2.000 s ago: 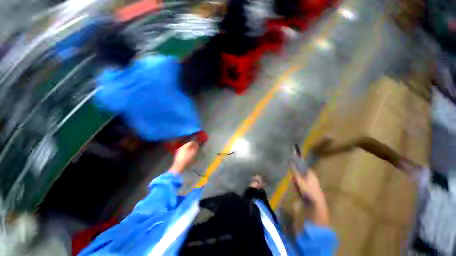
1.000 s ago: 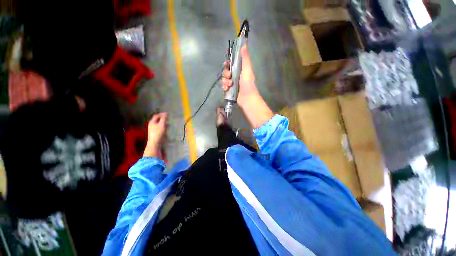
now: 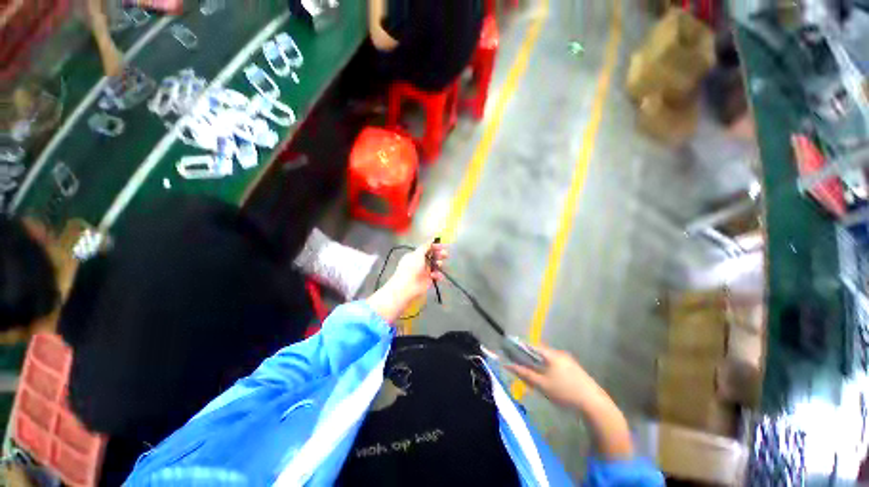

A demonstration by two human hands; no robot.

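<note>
My right hand (image 3: 562, 376) holds the grey electric screwdriver (image 3: 523, 353) low in front of my body, with its rear end towards the left. A black power cord (image 3: 476, 306) runs from the screwdriver up to my left hand (image 3: 417, 271). My left hand is closed on the cord, and a thin loop of it hangs beside the fingers. The screwdriver's tip is hidden by my right hand.
A red stool (image 3: 383, 176) stands ahead on the left. A seated person in black (image 3: 181, 333) is close on my left, by a green bench (image 3: 319, 81) with a pile of white loop units (image 3: 229, 124). Cardboard cartons (image 3: 700, 357) stand on the right. Yellow lines mark the floor.
My left hand has moved up and now holds the cord. My right hand has moved down and right with the screwdriver. The view has turned, showing the green bench at the left.
</note>
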